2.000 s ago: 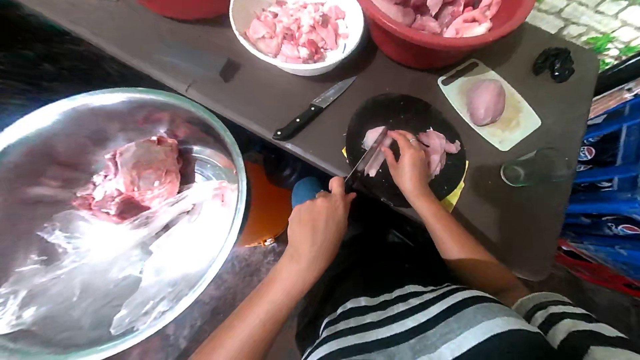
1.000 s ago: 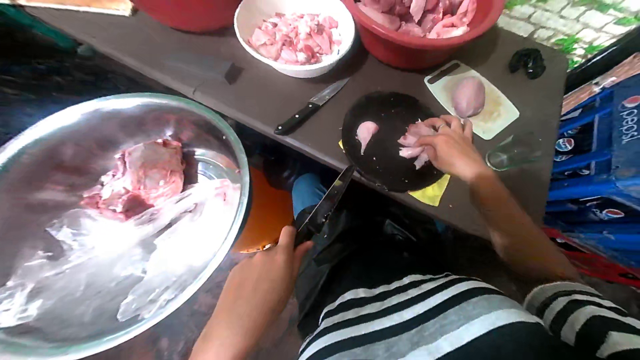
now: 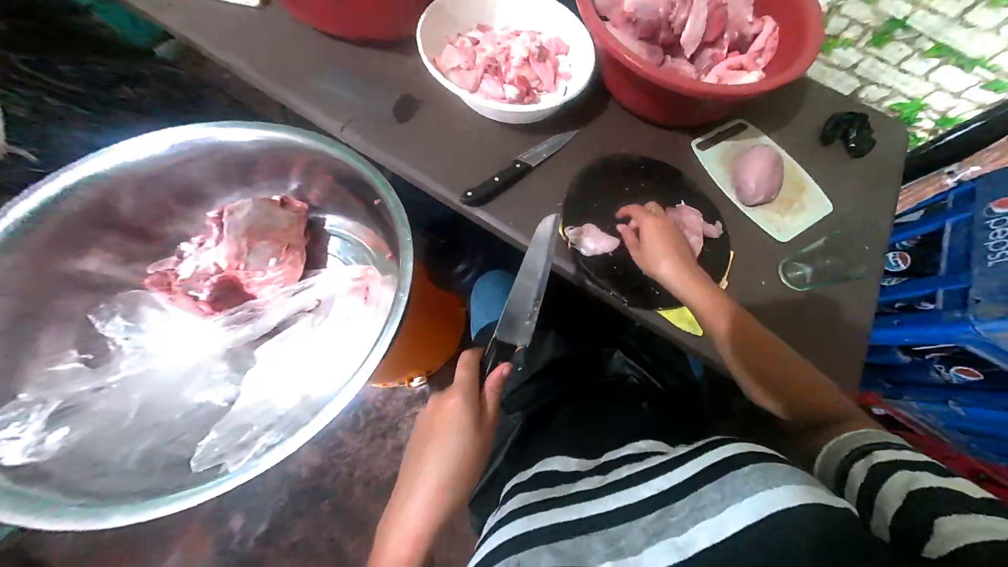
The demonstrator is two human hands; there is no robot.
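My left hand [image 3: 465, 394] grips the black handle of a kitchen knife [image 3: 529, 276]; its blade points up beside the table edge, left of the round black cutting board [image 3: 630, 283]. Over the board's middle is my right hand [image 3: 650, 236], fingers apart, with nothing visible between them. A small piece of pale raw meat [image 3: 592, 239] lies to the left of its fingertips. More raw meat [image 3: 690, 224] lies on the board just behind that hand, partly covered by it. A smaller knife [image 3: 520, 168] with a black handle rests on the table beyond the board.
At left, a large metal basin [image 3: 402, 260] holds raw meat [image 3: 256, 244] and clear plastic. A white bowl [image 3: 512, 114] and red basin [image 3: 669, 106] contain cut meat. Right of the board are a white cutting board [image 3: 795, 224] with a meat piece, a glass [image 3: 819, 264] and blue crates [image 3: 937, 291].
Two seconds ago the knife was at the meat on the black board; my left hand has drawn it off to the left. Since one second ago, my right hand has moved left from the larger meat.
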